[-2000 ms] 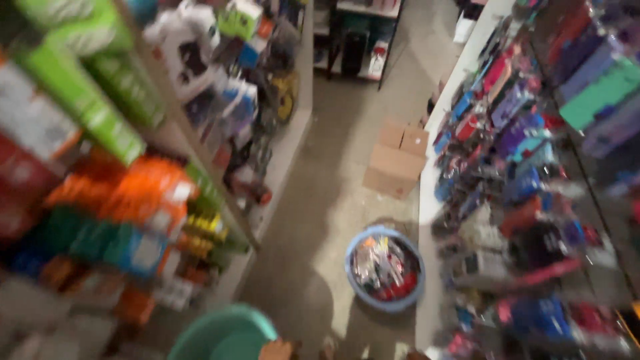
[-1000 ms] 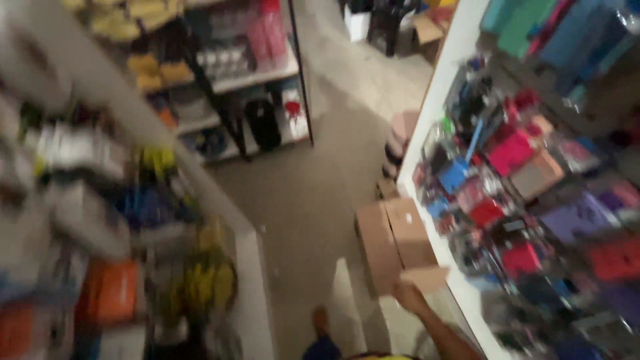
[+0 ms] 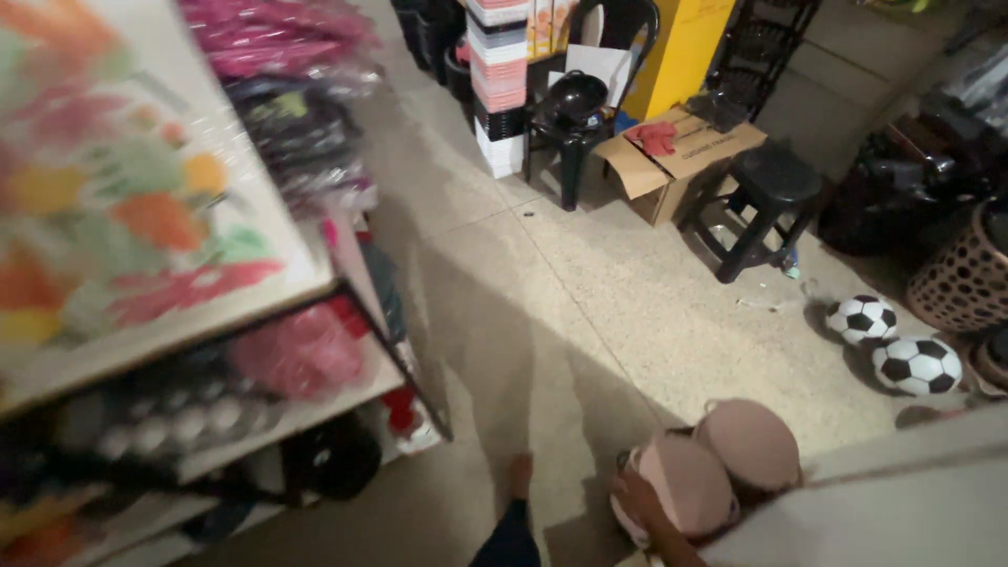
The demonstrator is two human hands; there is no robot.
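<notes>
My right hand [image 3: 639,498] reaches in from the bottom right and lies against the left side of a pale pink rounded bag or similar item [image 3: 687,482]. The fingers are blurred, so whether they grip it cannot be told. A second pink rounded item [image 3: 748,443] touches the first one just behind it, on the floor beside the white shelf edge. My left hand is out of view.
At left stands a shelf unit [image 3: 398,370] with packaged goods. Ahead are a cardboard box [image 3: 693,150], a black plastic stool [image 3: 776,177] and stacked containers [image 3: 498,71]. Two footballs [image 3: 862,319] lie at right near a brown perforated basket [image 3: 965,268]. My foot [image 3: 520,471] is on the floor.
The view has moved forward along the aisle. One second ago my right hand was at a cardboard box's flap; now it is at the pink items, which stood beyond that box.
</notes>
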